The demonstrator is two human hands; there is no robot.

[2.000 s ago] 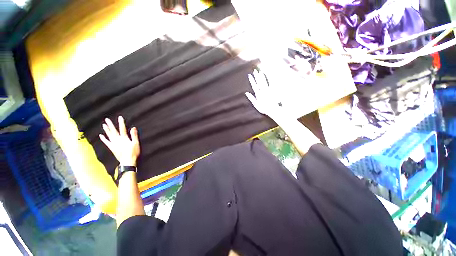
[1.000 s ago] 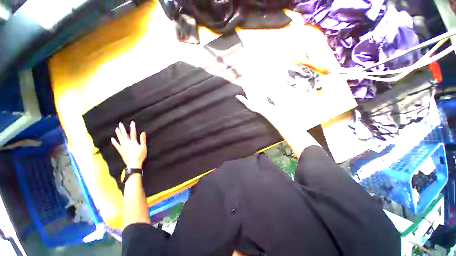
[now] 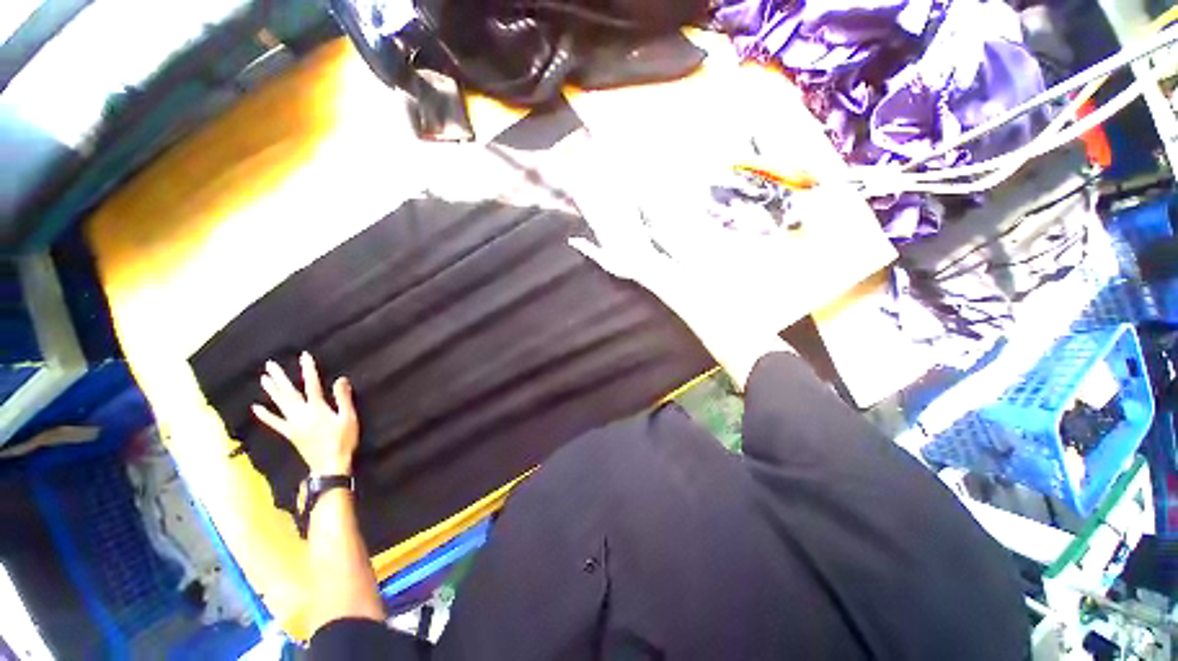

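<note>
A black garment panel with long parallel folds lies flat on the yellow ironing table cover. My left hand, with a dark band at the wrist, rests palm down on the panel's left part, fingers spread. My right hand reaches over the panel's right part. It is washed out by sunlight, with only the thumb side showing against the black cloth; its other fingers are hard to make out. A steam iron with an orange handle stands at the table's right end.
Pale hoses run right from the iron. A shiny black pile lies at the far edge. Purple satin pieces and a grey-striped stack lie to the right. Blue crates stand at right and left.
My right hand has moved left and slightly farther over the panel's right part. My left hand stays flat on the left part. The view has shifted, showing more of the black pile.
</note>
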